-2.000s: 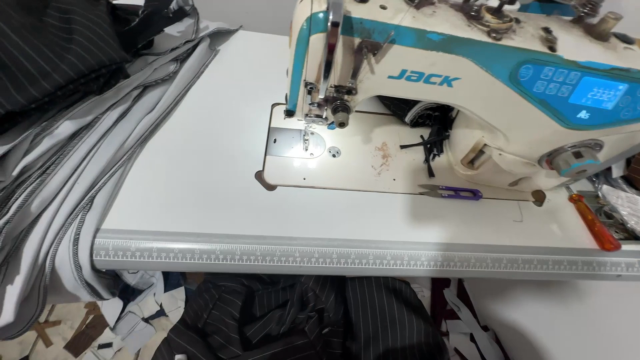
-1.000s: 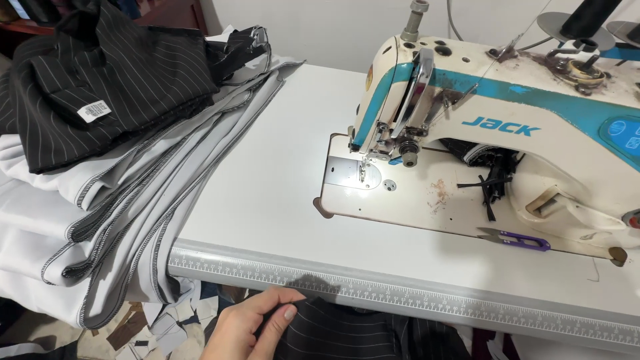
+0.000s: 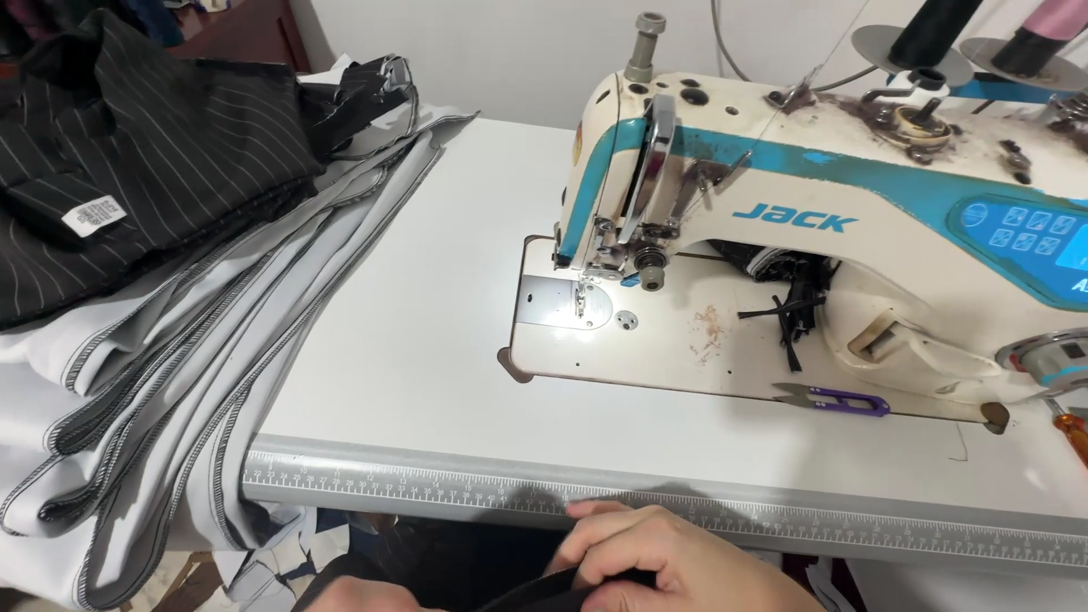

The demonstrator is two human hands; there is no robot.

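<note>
At the bottom centre my right hand (image 3: 646,552) pinches a piece of dark fabric (image 3: 544,591), just below the table's ruler edge. My left hand (image 3: 365,595) is cut off by the bottom of the frame beside the same dark fabric; its fingers are mostly hidden. A white and teal Jack sewing machine (image 3: 799,183) stands above them, its needle area lit. Purple thread snips (image 3: 833,399) lie on the front edge of the machine bed. A bundle of black fabric strips (image 3: 795,314) sits under the machine arm.
Light grey fabric pieces with overlocked edges (image 3: 340,255) hang over the table's left side, a black pinstriped garment (image 3: 170,144) on top. The ruler strip (image 3: 595,501) runs along the front edge. An orange-handled tool (image 3: 1073,433) lies far right. Thread cones (image 3: 935,34) stand behind.
Two seconds ago no hand was in view; one second ago a single hand showed below the table edge. Now both hands show there, with dark fabric held up in the right.
</note>
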